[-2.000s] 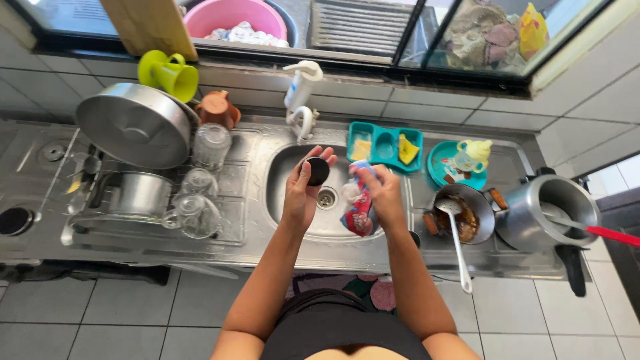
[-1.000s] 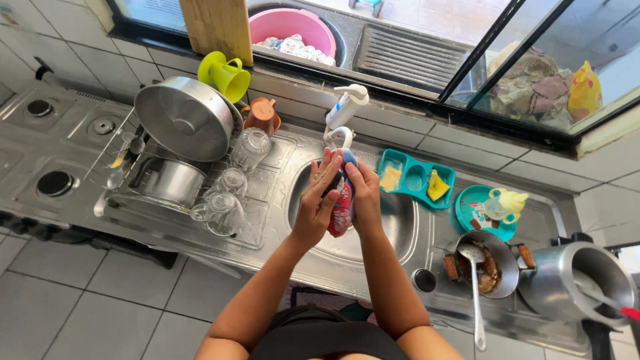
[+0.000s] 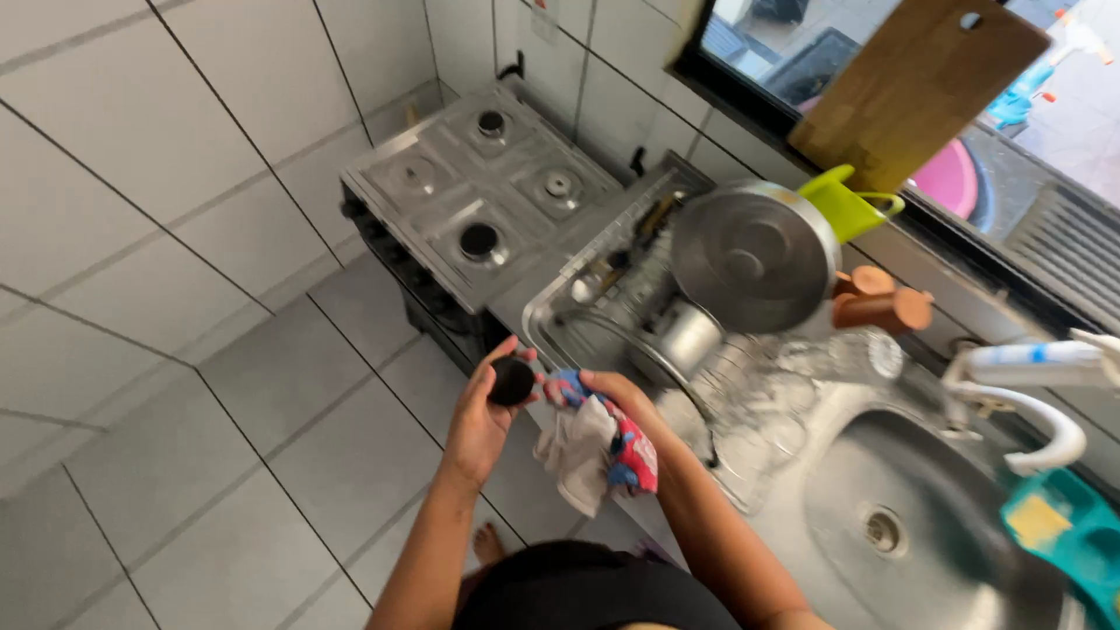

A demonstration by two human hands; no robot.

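In my left hand (image 3: 479,420) is a small round black piece, perhaps a burner cap (image 3: 512,381), held by its edge with the dark face showing. My right hand (image 3: 617,394) grips a bunched cloth (image 3: 634,451), red, blue and whitish, which hangs down beside the black piece. Both hands are in front of the counter edge, above the floor. Beyond them stands a gas stove (image 3: 472,188); two burners on it have black caps, and two show bare metal centres.
Right of the stove, a dish rack (image 3: 560,319) holds a large round pan (image 3: 754,258), a small pot (image 3: 687,337) and glasses (image 3: 840,354). The steel sink (image 3: 919,490), white faucet (image 3: 1050,429) and teal tray (image 3: 1067,525) lie farther right. A wooden cutting board (image 3: 919,96) leans at the window.
The view has swung left toward the stove. My hands, together over the sink a second ago, are now apart in front of the counter, with the black piece visible again and the cloth hanging from my right hand.
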